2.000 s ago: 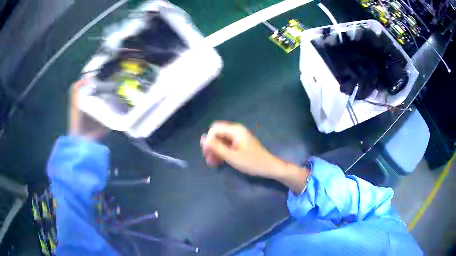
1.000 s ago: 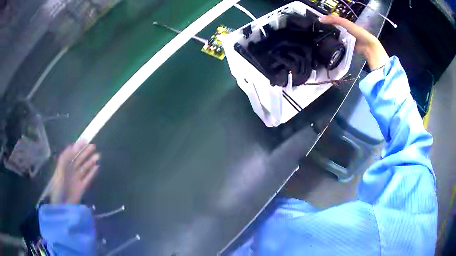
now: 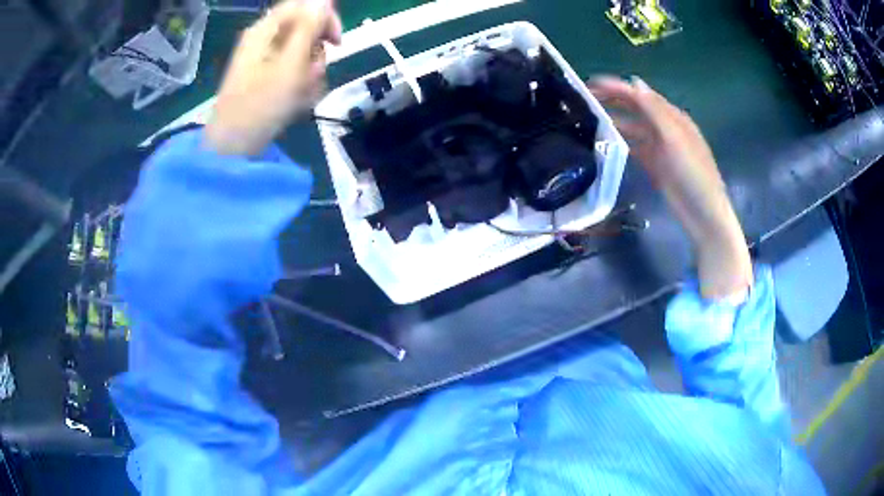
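A white housing [image 3: 441, 273] lies open side up in front of me, with a dark black inner module [image 3: 456, 145] and a round black part [image 3: 560, 172] at its right. A white lead [image 3: 395, 58] stands at its back edge. Thin wires [image 3: 572, 232] with a small plug hang over its near right rim. My left hand [image 3: 276, 73] is raised beyond the back left corner, blurred, fingers partly curled; whether it holds anything is unclear. My right hand [image 3: 664, 140] is open beside the right rim, fingertips close to it; contact is unclear.
A yellow-green board [image 3: 643, 19] lies at the top. A tray of boards [image 3: 824, 48] stands top right. More boards [image 3: 92, 281] and pale leads with end plugs [image 3: 339, 327] are at the left. Another white housing [image 3: 145, 73] is top left. The belt's metal edge [image 3: 504, 366] runs before me.
The housing with the black module has come left and nearer, turned in front of me. My right hand has loosened from its rim. My left hand has risen from the lower left to the back left.
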